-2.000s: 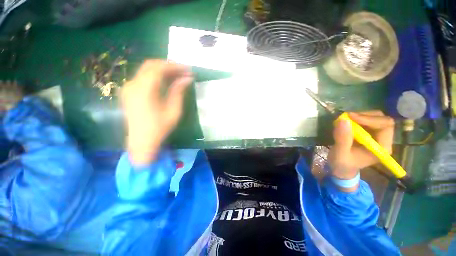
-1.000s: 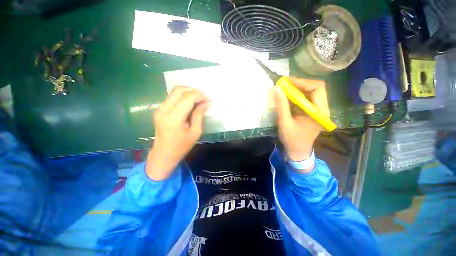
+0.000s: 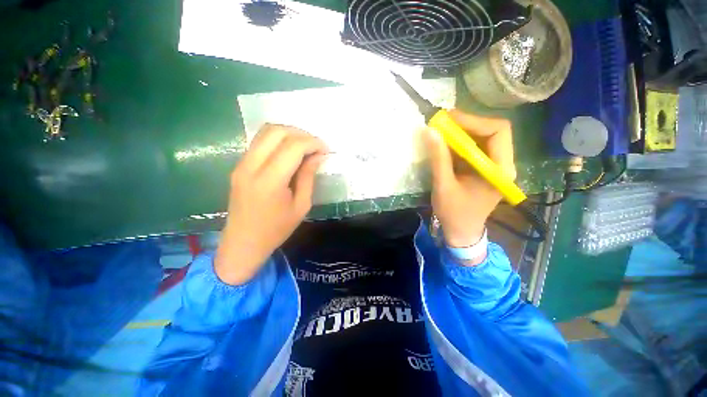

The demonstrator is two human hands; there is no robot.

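Note:
My right hand [image 3: 473,167] holds the yellow soldering iron [image 3: 479,157] like a pen, its dark collar and thin tip pointing up and left over the pale work pad [image 3: 291,108]. My left hand [image 3: 275,182] is over the pad's left part, with thumb and index fingertips pinched together. A tiny dark thing seems to show at these fingertips, too small to name. Glare whitens the middle of the pad. A white strip [image 3: 209,27] lies above the pad, with a cluster of small dark parts [image 3: 263,12] on it.
A fan with a spiral guard [image 3: 417,32] and a round tub of silvery shavings [image 3: 474,80] stand behind the pad. The blue soldering station [image 3: 608,85] is at right, clear plastic trays [image 3: 618,219] below it. Small loose assemblies [image 3: 54,85] lie at left. A person's blue sleeve shows lower left.
My left hand has come right and down onto the pad, its fingertips pinched. The iron has moved in over the pad. The view has shifted, showing more of the right side.

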